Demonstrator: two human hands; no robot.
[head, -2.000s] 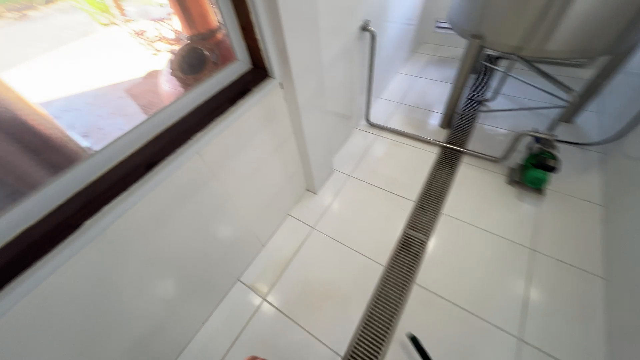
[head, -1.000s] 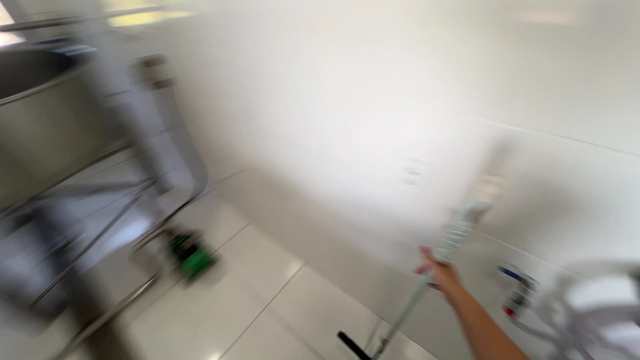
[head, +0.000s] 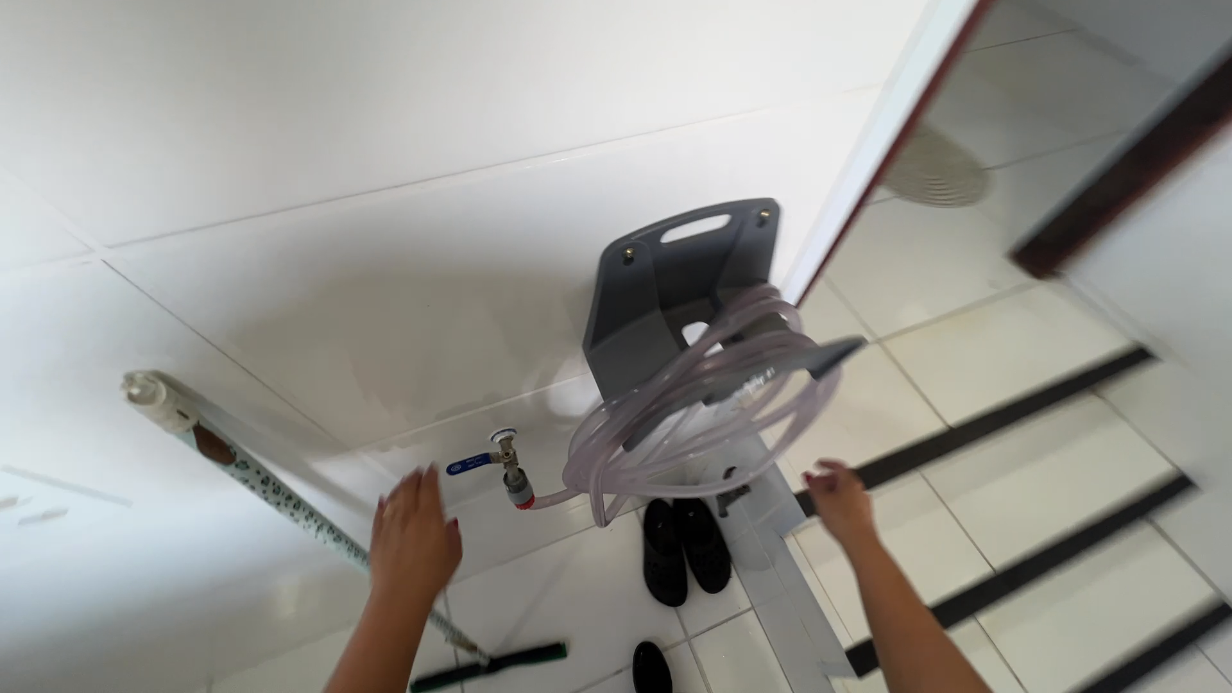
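Note:
My left hand (head: pixel 414 534) is raised in front of the squeegee pole, just below the blue lever of a wall valve (head: pixel 505 457); it holds nothing. My right hand (head: pixel 840 500) hangs to the right of a coiled clear hose (head: pixel 674 423), fingers partly curled, apart from the coil and with nothing seen in it. The coil hangs on a dark gray wall-mounted hose holder (head: pixel 630 308), and its end runs to the valve's gray and red fitting. A floor squeegee (head: pixel 289 505) leans on the tiled wall, its dark blade on the floor.
Black shoes (head: pixel 664 553) stand on the floor below the hose, with another black shoe (head: pixel 653 667) nearer. At the right are a doorway and tiled steps with dark strips (head: pixel 1001 419). A round mat or cover (head: pixel 934 173) lies beyond the door frame.
The view has swung right, away from the steel tank and green pump. A hand was on the squeegee pole one second ago; now the pole leans on the wall and both hands are free.

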